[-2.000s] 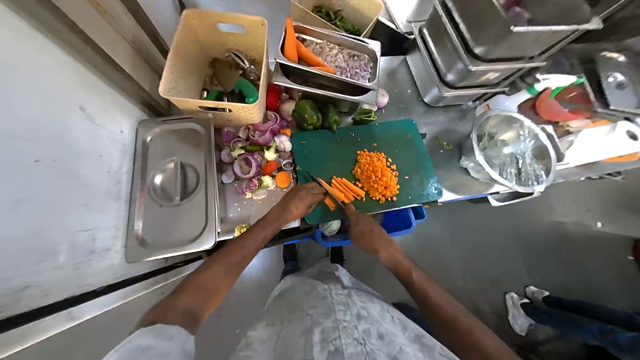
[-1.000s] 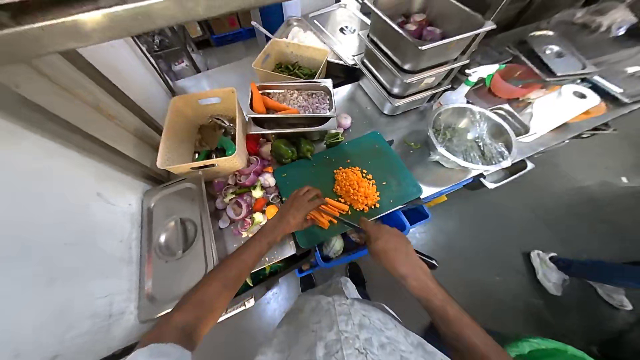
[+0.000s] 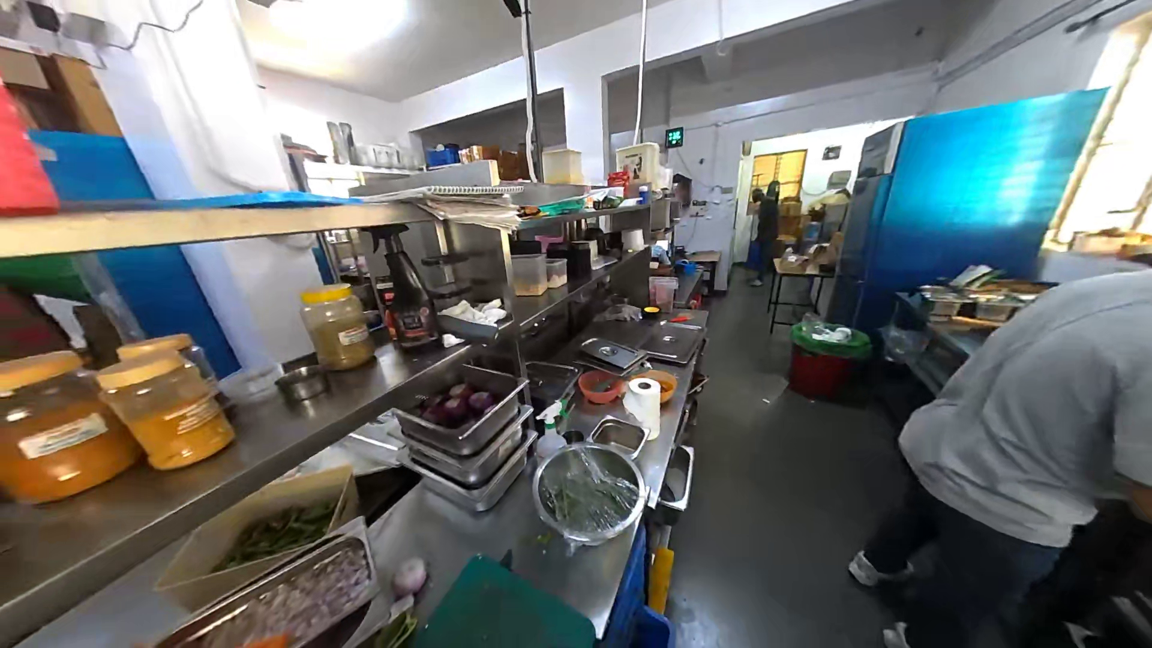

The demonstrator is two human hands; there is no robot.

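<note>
Neither of my hands shows in the head view. At the bottom edge lies the far part of the green cutting board (image 3: 504,607); its near part, where carrots and knife were, is out of frame. Left of the board are a whole onion (image 3: 409,576) and a steel pan of chopped onion (image 3: 297,598). A cream bin of green chillies (image 3: 270,531) stands behind that pan. Beyond the board sits a steel bowl of greens under plastic wrap (image 3: 589,495). Red onions (image 3: 459,405) fill the top one of several stacked steel pans (image 3: 472,441).
A steel shelf (image 3: 360,396) with spice jars (image 3: 162,409) and a black spray bottle (image 3: 405,288) runs above the counter at left. A person in a grey shirt (image 3: 1035,405) bends over at right. A red bin with green liner (image 3: 823,360) stands in the aisle.
The view has swung up and toward the aisle, so both hands, the knife and the carrots have left the frame. The person at right now shows from the back down to the shoes.
</note>
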